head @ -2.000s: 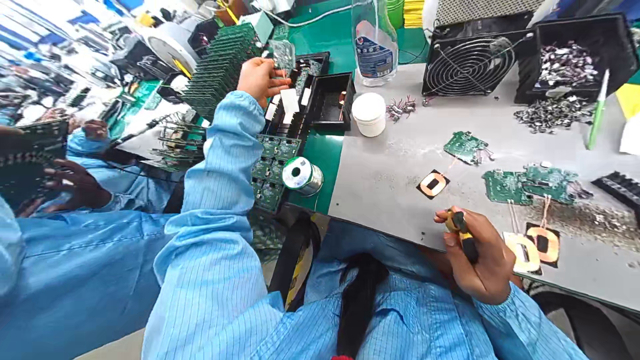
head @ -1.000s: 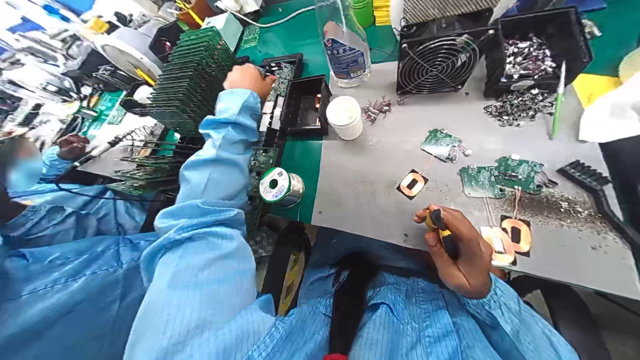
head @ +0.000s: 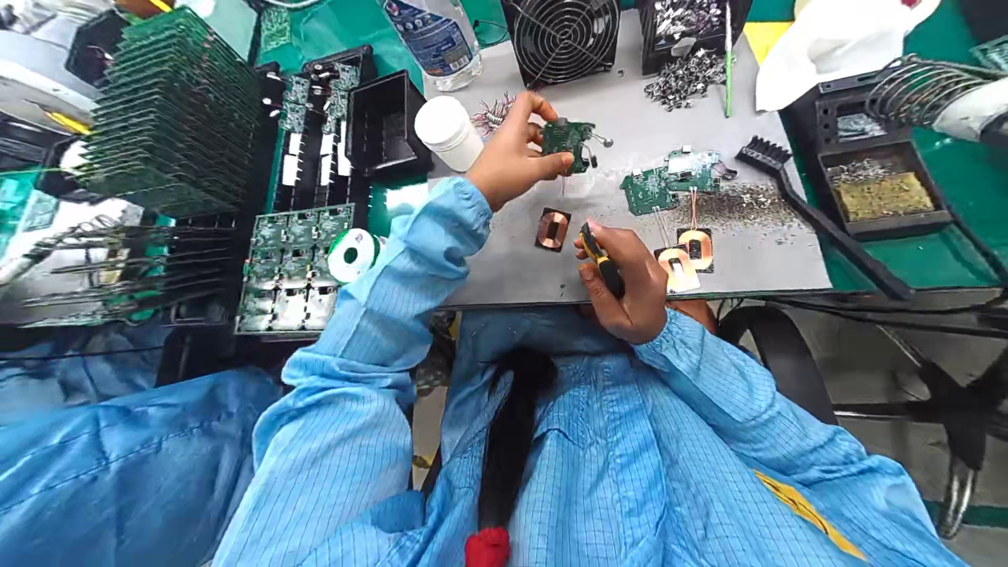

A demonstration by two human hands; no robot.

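Note:
My left hand (head: 518,153) grips a small green circuit board (head: 568,145) by its edges, above the grey mat (head: 504,272). Thin wires run down from that board toward a copper coil (head: 554,229) on a dark backing. My right hand (head: 628,285) is closed around a yellow-and-black hand tool (head: 602,260), whose exact kind is partly hidden by the fingers. To its right, two more green boards (head: 650,190) lie on the mat, wired to copper coils (head: 694,250) near the front edge.
A solder spool (head: 354,255), panelled boards (head: 295,272), a white jar (head: 449,132), a black bin (head: 388,126) and a rack of boards (head: 173,118) stand left. Behind are a bottle (head: 437,39) and a fan (head: 565,35). A black brush (head: 827,220) and a sponge tray (head: 882,193) lie right.
My left hand has moved from the black fixtures at the left to above the mat and now holds a circuit board, which lay on the mat before. My right hand still holds the tool. The view has shifted.

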